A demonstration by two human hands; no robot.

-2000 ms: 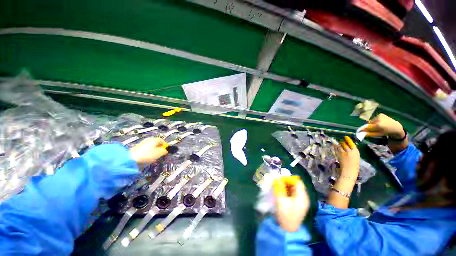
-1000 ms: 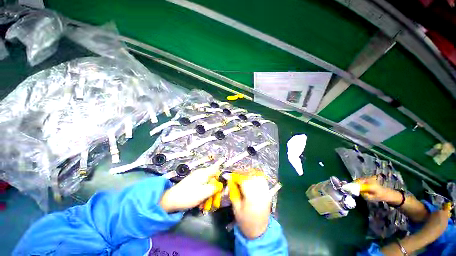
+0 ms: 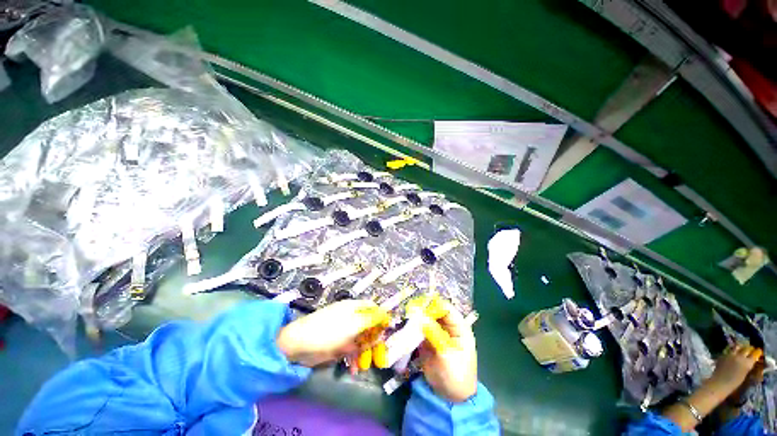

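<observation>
Round black modules with pale flat cables (image 3: 270, 270) lie in slanting rows on a grey crinkled sheet (image 3: 409, 243). My left hand (image 3: 332, 333), in yellow-orange finger cots, is closed at the front edge of the sheet, fingertips pinching a part that is mostly hidden. My right hand (image 3: 447, 353), also in finger cots, is close beside it and holds a soft white wipe (image 3: 403, 342) between the two hands. A pale cable end shows below the fingers. The module between the fingers cannot be seen clearly.
A cloudy plastic heap (image 3: 128, 187) with cable ends sticking out is at left. A white cloth (image 3: 503, 261) and a tan box with round-topped bottles (image 3: 558, 337) are right of the sheet. Yellow finger cots (image 3: 401, 163) lie near the rail. A neighbour's hands (image 3: 724, 379) work at far right.
Earlier my hands were far apart; they have come together at the sheet's front. Since one second ago the white wipe has come into clear view between them. The neighbour's hand has left the bottles.
</observation>
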